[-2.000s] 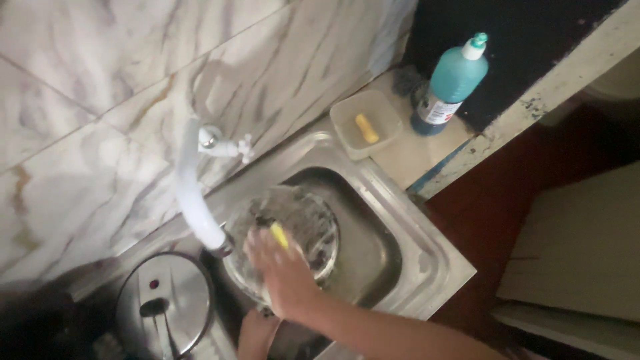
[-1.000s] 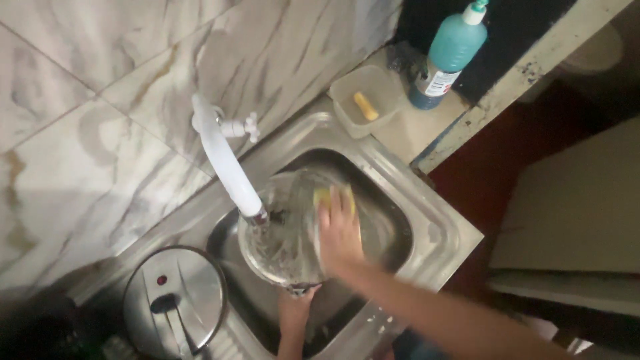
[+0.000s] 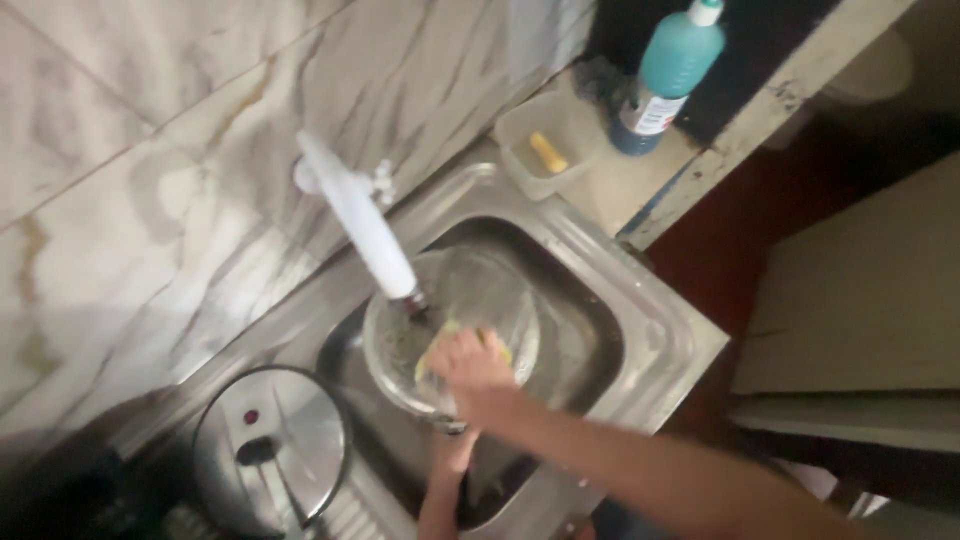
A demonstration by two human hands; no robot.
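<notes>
A round metal pot (image 3: 386,364) with a wet, shiny surface is tilted in the stainless steel sink (image 3: 592,330). My right hand (image 3: 476,364) presses a yellow sponge (image 3: 504,351) against it; only the sponge's edges show under the fingers. My left hand (image 3: 454,450) is at the near rim of the pot, by a small dark fitting, its fingers mostly hidden beneath. The white faucet spout (image 3: 367,232) reaches over the pot, its tip above the pot's left part. Whether water runs is unclear.
A pressure cooker lid (image 3: 225,450) lies left of the basin. At the far corner stand a plastic container (image 3: 517,161) with a yellow piece (image 3: 549,154) inside and a blue-green liquid bottle (image 3: 679,56). A marbled tile wall (image 3: 187,187) borders the sink.
My right hand with the sponge has moved left and nearer across the pot since one second ago. My left hand remains at the pot's near rim.
</notes>
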